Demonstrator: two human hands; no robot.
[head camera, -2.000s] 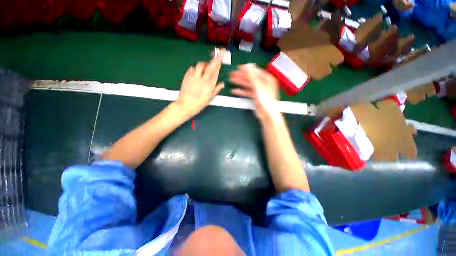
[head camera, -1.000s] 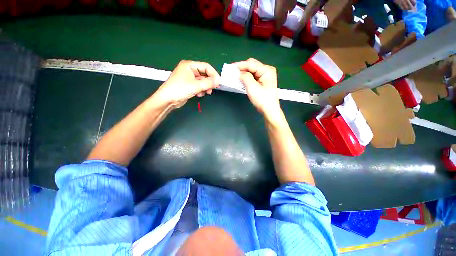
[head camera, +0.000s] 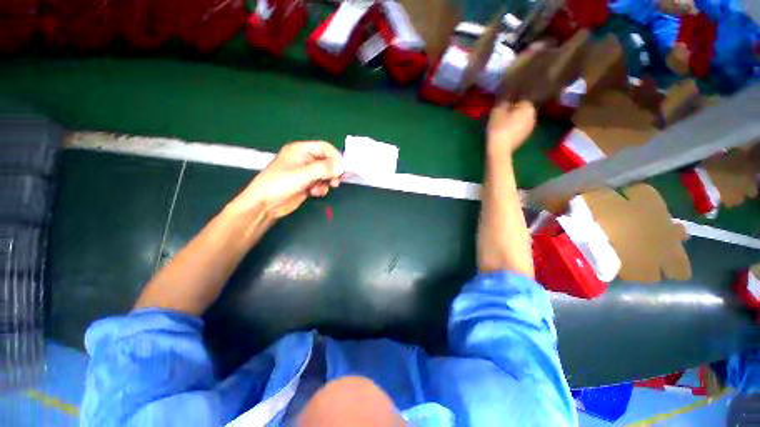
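My left hand (head camera: 298, 177) pinches a small flat white card (head camera: 371, 158) at its left edge, above the white edge strip (head camera: 442, 187). My right hand (head camera: 511, 127) reaches over the green belt (head camera: 208, 100) to the brown flap (head camera: 532, 77) of an open red box (head camera: 475, 102). Its fingers overlap the flap's lower edge. The picture is blurred there, so I cannot tell whether the hand grips the flap.
Red boxes with white papers and brown flaps (head camera: 642, 233) stand at the right by a slanted grey metal post (head camera: 658, 150). More red boxes (head camera: 342, 37) line the belt's far side. Clear plastic trays (head camera: 23, 250) are stacked far left. Another person's blue sleeve (head camera: 725, 50) shows top right.
My right hand has let go of the white card and moved right and forward to the boxes. My left hand still holds the card. The boxes on the belt have shifted in view.
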